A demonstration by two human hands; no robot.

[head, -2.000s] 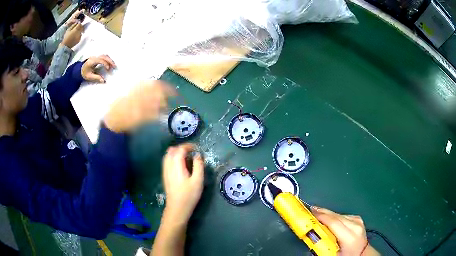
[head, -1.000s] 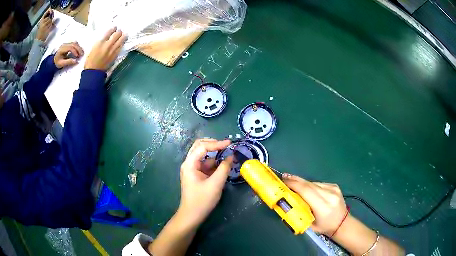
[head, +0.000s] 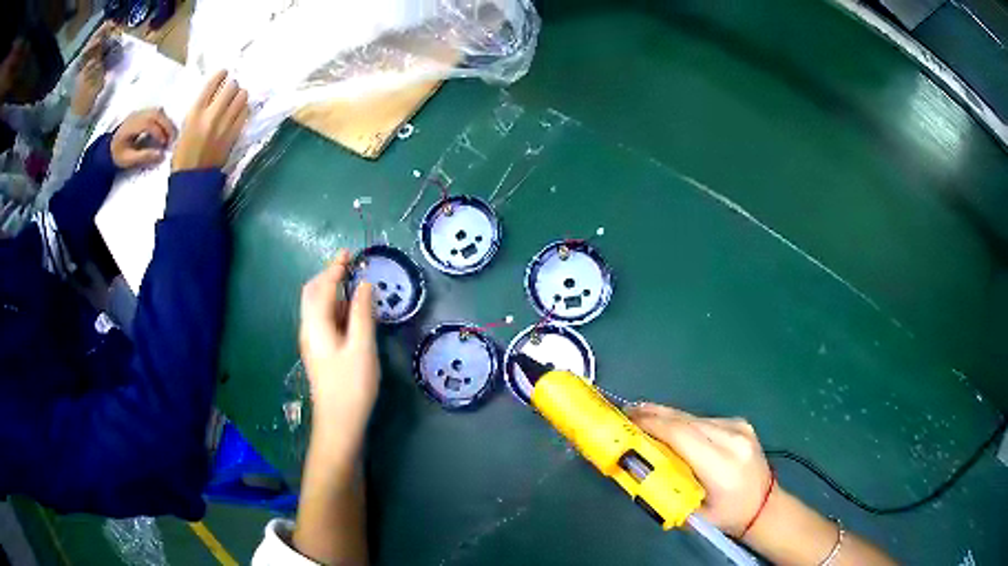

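Several round dark housings with pale grey inner discs lie on the green table. My left hand [head: 340,348] has thumb and fingers at the left rim of the leftmost housing [head: 396,290]. My right hand [head: 707,459] holds the yellow hot glue gun [head: 602,426], its black nozzle over the left part of a housing [head: 566,352]. Other housings lie at the top [head: 478,229], at the right [head: 588,274] and at the lower left [head: 448,384]. Thin red lead wires with pale tips stick out from some rims. Whether the nozzle touches the disc cannot be told.
A neighbouring worker's hand [head: 210,124] and dark blue sleeve are at the left, over a white sheet [head: 130,216]. A clear plastic bag [head: 365,39] lies on a tan board [head: 370,119]. A black cord [head: 873,506] runs right. A blue object [head: 245,470] is at lower left.
My left hand has moved left from the housing beside the gun to the leftmost housing. That earlier housing now lies free on the table. The gun has stayed nearly in place.
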